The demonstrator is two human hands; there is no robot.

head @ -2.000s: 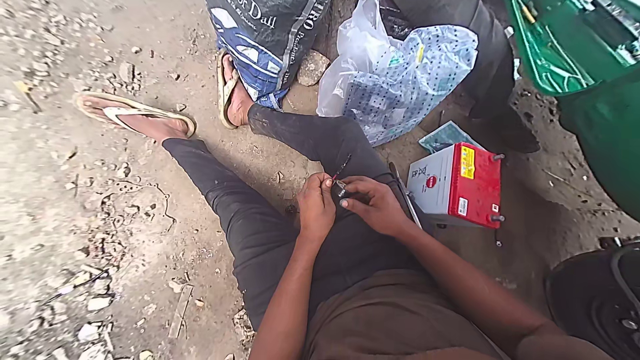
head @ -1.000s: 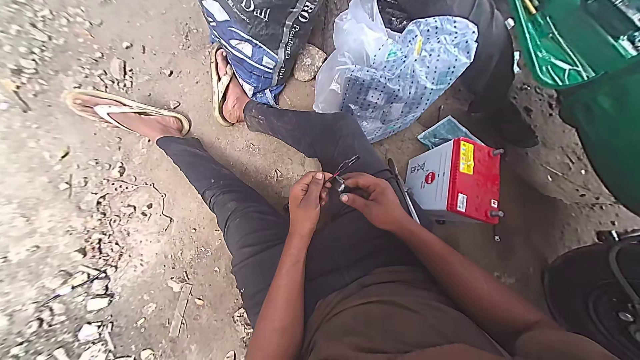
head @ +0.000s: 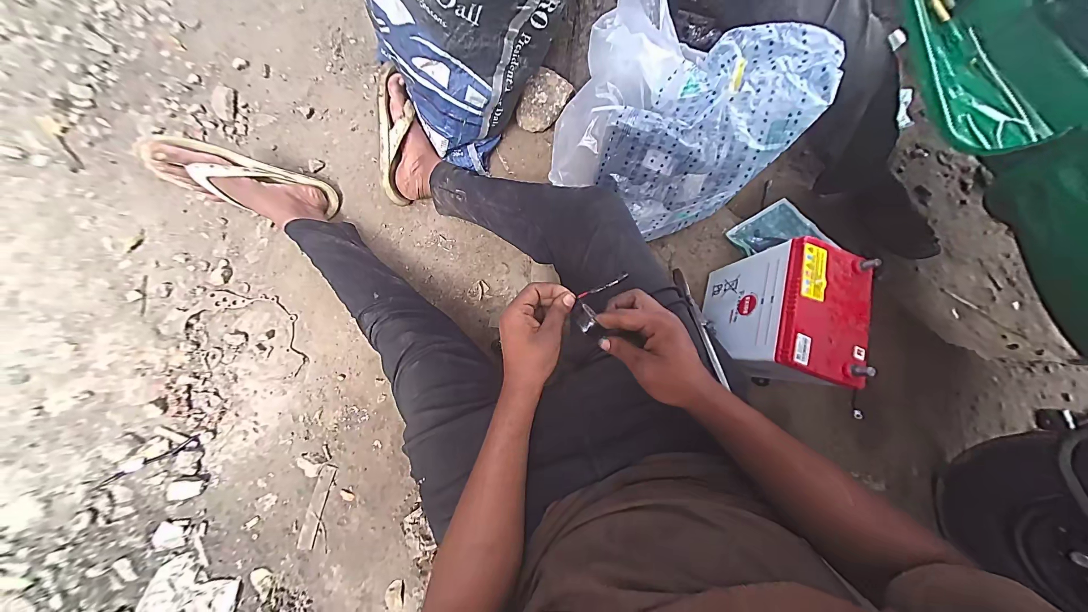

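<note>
Above my lap, my left hand [head: 537, 327] pinches a thin red and black wire [head: 602, 287] between thumb and forefinger; its dark end points up and right. Just right of it, my right hand [head: 650, 344] holds a small dark part with a shiny, clear-looking end [head: 586, 318] between thumb and fingers. The two hands are close but apart. Whether the wire joins the small part cannot be told. A grey battery with a red top [head: 823, 314] and two terminal posts lies on its side right of my thigh.
A clear plastic bag [head: 680, 127] and a blue and black printed sack [head: 467, 76] lie ahead, with a stone [head: 544, 99] between. Another person's dark-clothed leg [head: 850, 127] is behind the battery. Green plastic [head: 990, 93] is at upper right, a black rounded object [head: 1011, 510] at lower right.
My left hand's fingers and the wire have shifted slightly; the wire now points more to the right. Both hands stay close together above my lap.
</note>
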